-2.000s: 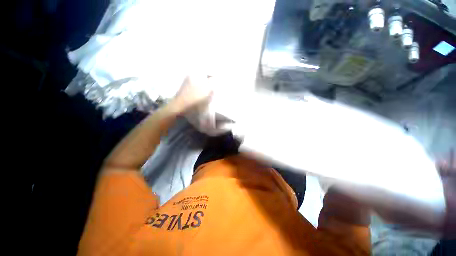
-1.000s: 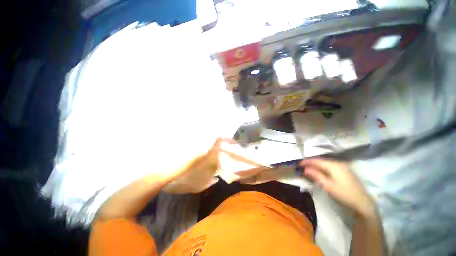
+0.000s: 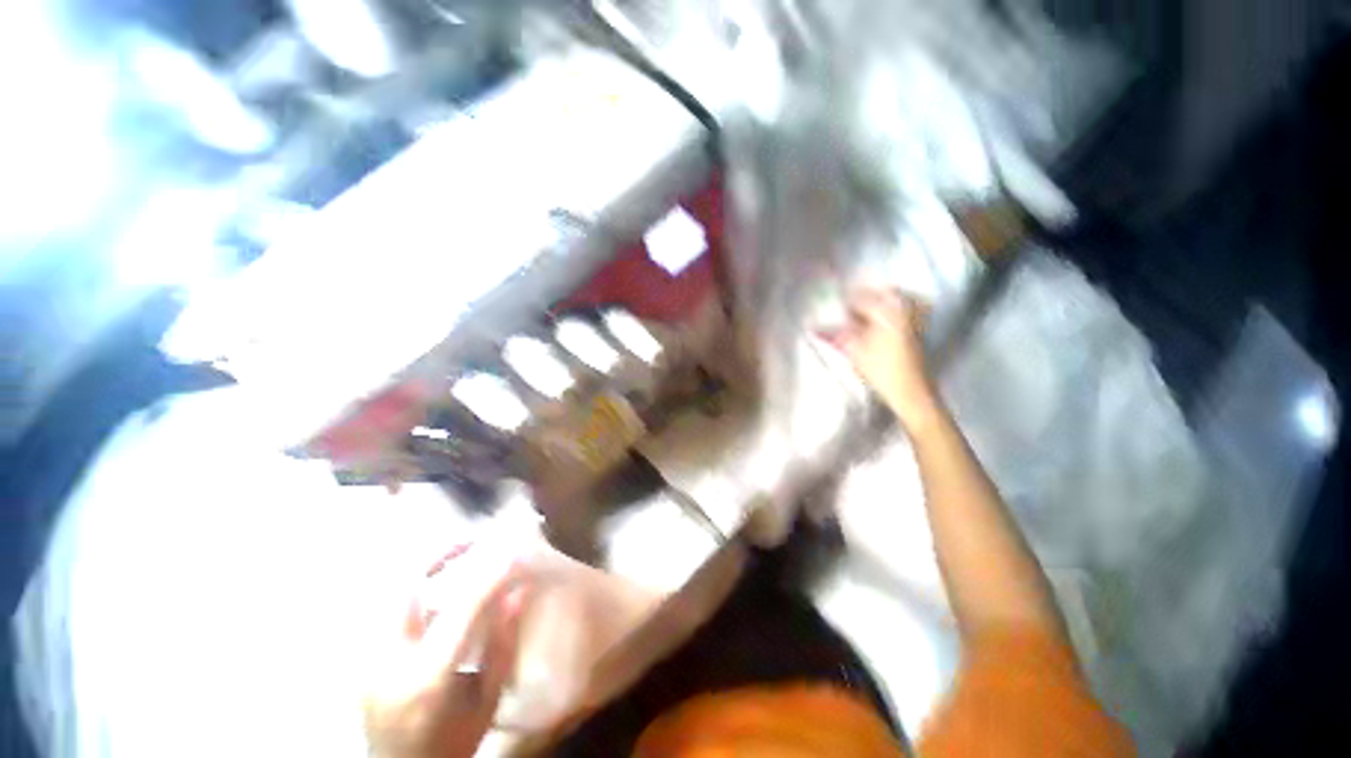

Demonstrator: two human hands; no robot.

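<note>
The overlock machine [image 3: 430, 252], white and grey with a dark red right end, stands ahead of me at a slant. Four white thread tension knobs [image 3: 536, 364] show on its front. My left hand [image 3: 467, 666] is low in the view, below the machine's left end, blurred against white fabric; its grip is unclear. My right hand [image 3: 882, 344] is stretched out to the right of the machine, at loose white-grey fabric [image 3: 808, 393]. Its fingers are bent and blurred, and I cannot tell whether they hold the fabric.
A large bright white fabric pile [image 3: 193, 592] lies left of the machine. More white-grey fabric [image 3: 1126, 459] lies or hangs to the right, beyond my right forearm. A pale table edge [image 3: 637, 652] runs close to my body. The far right is dark.
The view has swung to the right. My right hand has moved from the table edge near my body out to the fabric right of the machine. My left hand now appears lower left.
</note>
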